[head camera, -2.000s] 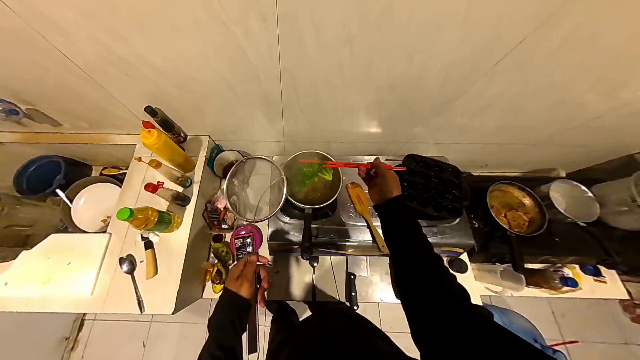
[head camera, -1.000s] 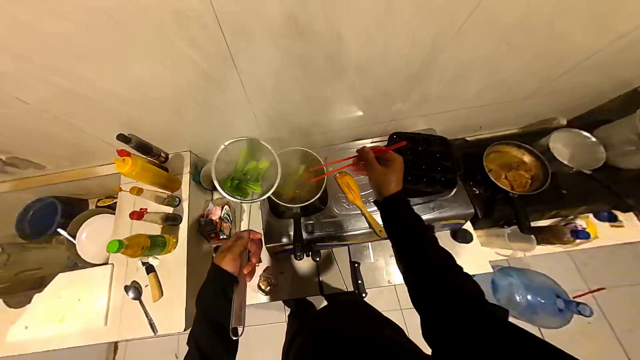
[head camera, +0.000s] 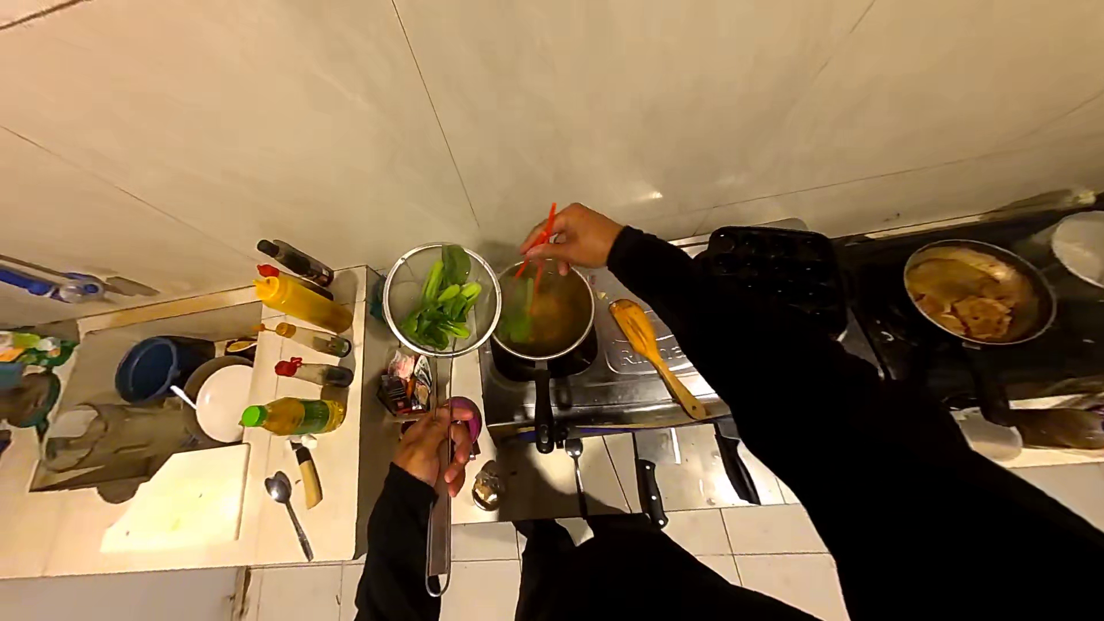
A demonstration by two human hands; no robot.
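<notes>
My left hand point(head camera: 434, 448) grips the long metal handle of a mesh strainer point(head camera: 390, 302), whose bowl hangs left of the pot and holds green leafy vegetables point(head camera: 444, 302). In my right hand point(head camera: 576, 237) are red chopsticks point(head camera: 548, 226), angled down over a saucepan point(head camera: 590, 323) on the stove. Their tips reach into the cloudy liquid, near some green leaves point(head camera: 517, 317). The saucepan's black handle point(head camera: 543, 410) points toward me. A wooden spatula point(head camera: 642, 332) lies on the stove top, right of the pot.
On the left counter are sauce bottles point(head camera: 302, 302), an oil bottle point(head camera: 297, 416), a spoon point(head camera: 289, 509), a knife point(head camera: 307, 473) and a white cutting board point(head camera: 185, 504). A black molded pan point(head camera: 776, 267) and a frying pan with food point(head camera: 979, 293) stand right. Black-handled knives point(head camera: 651, 492) lie near my body.
Two seconds ago the strainer was empty; by one second ago it held greens. Since then my right hand has moved left over the saucepan, bringing the chopsticks from a slant to nearly upright.
</notes>
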